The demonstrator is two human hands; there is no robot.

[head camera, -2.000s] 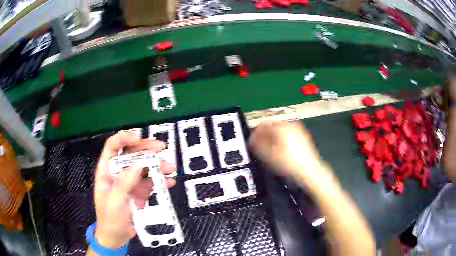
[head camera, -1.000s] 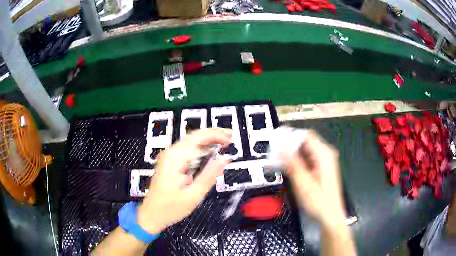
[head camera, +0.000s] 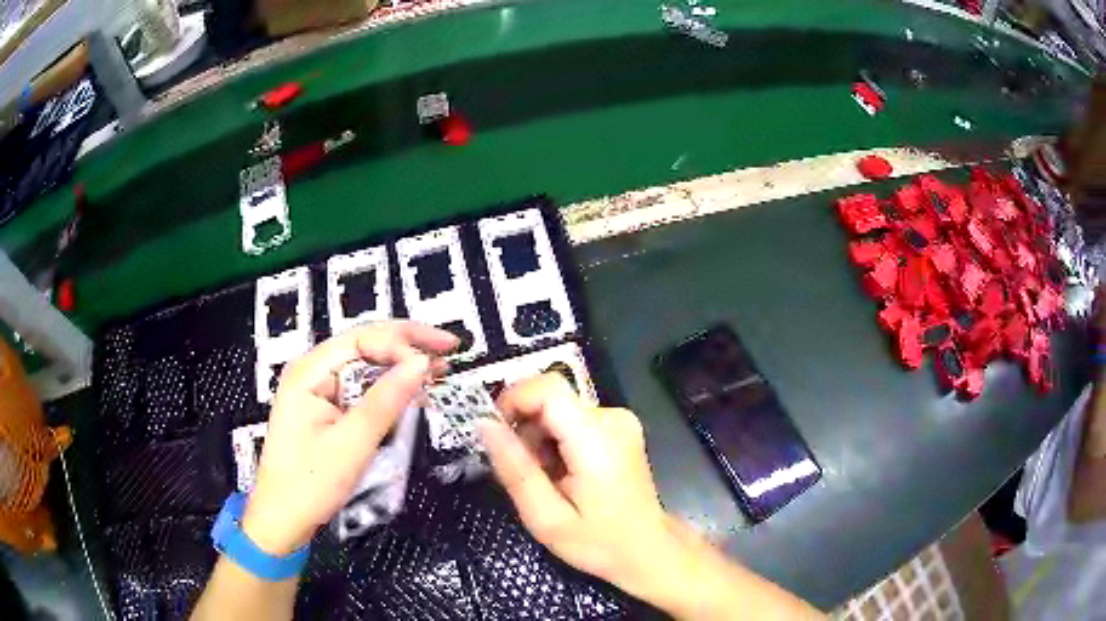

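Note:
My left hand, with a blue wristband, holds a blurred silver-white part that hangs down below its fingers over the black tray. My right hand pinches a small silver-white board dotted with spots, close to the left fingertips. The board's join with the other part cannot be made out. Several white phone housings stand in a row in the tray, one of them at the right end. Another housing lies crosswise below the row, partly hidden by my hands.
A dark phone lies right of the tray. Red parts are heaped at the right. The green belt beyond carries small red and silver parts. An orange fan is at the left. A person's arm shows at the right edge.
The view has shifted. The housing my left hand held at first is less clear now. My right hand now pinches a small board near my left. The blurred red part over the tray is gone.

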